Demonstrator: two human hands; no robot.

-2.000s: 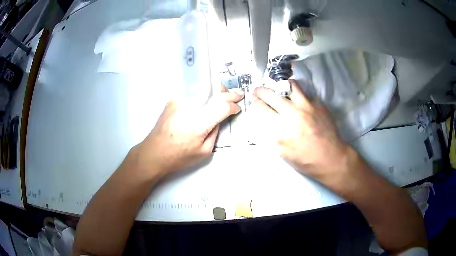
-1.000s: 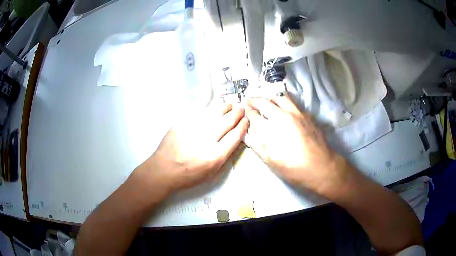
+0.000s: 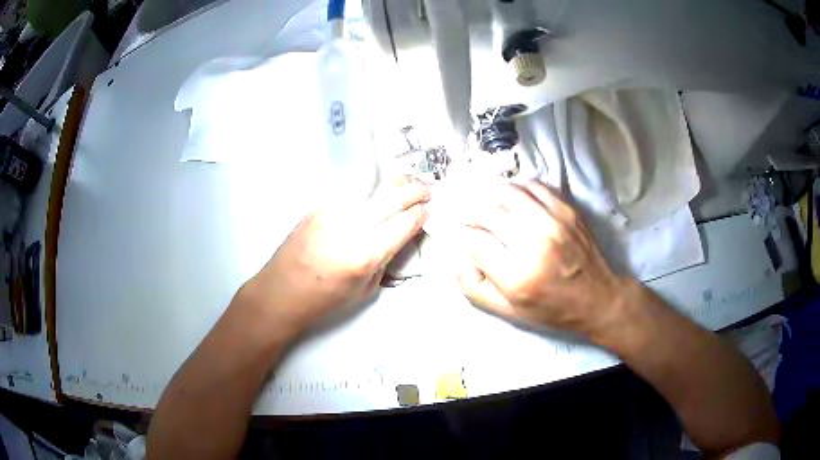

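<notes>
A white garment piece [image 3: 243, 117] lies on the left of the machine table and glares under the lamp. More white fabric [image 3: 661, 162] is bunched under the machine arm at the right. My left hand [image 3: 346, 243] lies just in front and left of the presser foot [image 3: 436, 162], fingertips down on the work. My right hand [image 3: 539, 256] lies in front and right of the foot, fingers bent on white cloth. The gap between my hands is washed out by glare, so the cloth edge there cannot be made out.
The sewing machine head [image 3: 593, 54] with its ribbed dial [image 3: 529, 68] is above right. The long white lamp [image 3: 346, 117] hangs left of the needle. Tape markers [image 3: 450, 384] are at the front edge. Dark tools [image 3: 27, 283] lie at far left. White cloth [image 3: 112, 442] shows below left.
Since one second ago my hands have moved apart, the left a little left and the right to the right. The bunched fabric shifted from its shape two seconds ago.
</notes>
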